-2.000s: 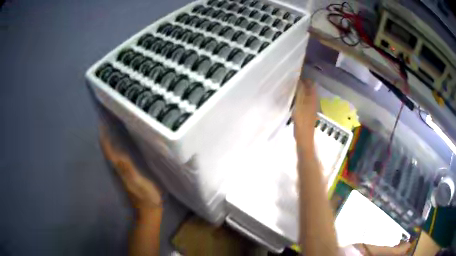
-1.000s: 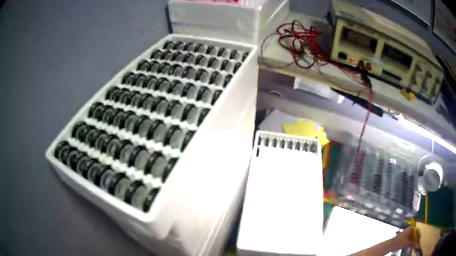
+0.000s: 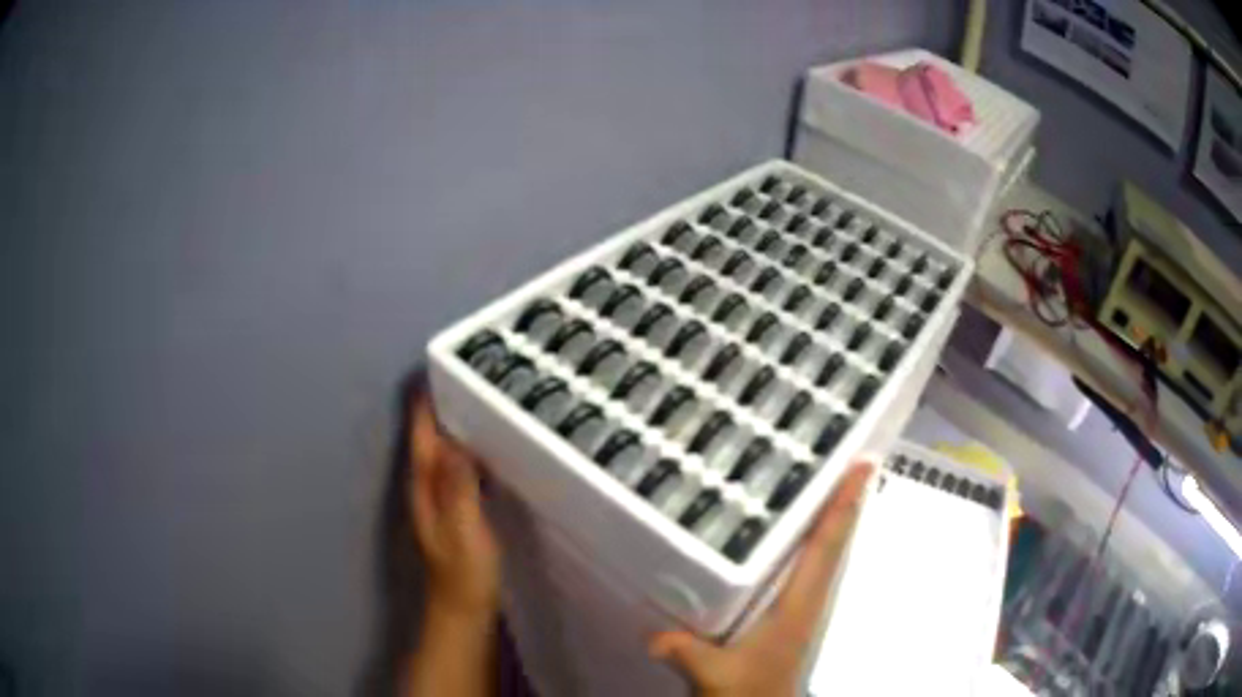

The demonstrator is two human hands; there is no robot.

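A white foam tray (image 3: 640, 524) with rows of dark round parts in its slots lies on top of a stack in the middle of the view. My left hand (image 3: 452, 524) presses on the tray's left end, its fingertips partly hidden by the tray. My right hand (image 3: 763, 620) holds the near right corner, fingers along the long side and thumb at the front. The lower part of the stack is blurred.
A second white stack (image 3: 899, 157) with a pink item on top stands behind. At right are another white tray (image 3: 906, 586), a beige meter (image 3: 1178, 293) with red leads (image 3: 1042, 252), and clear trays (image 3: 1090, 613). A grey wall (image 3: 273, 177) is at left.
Both my hands have come into view and onto the top tray. The view has shifted, so the tray and meter appear farther right and more of the stack behind shows.
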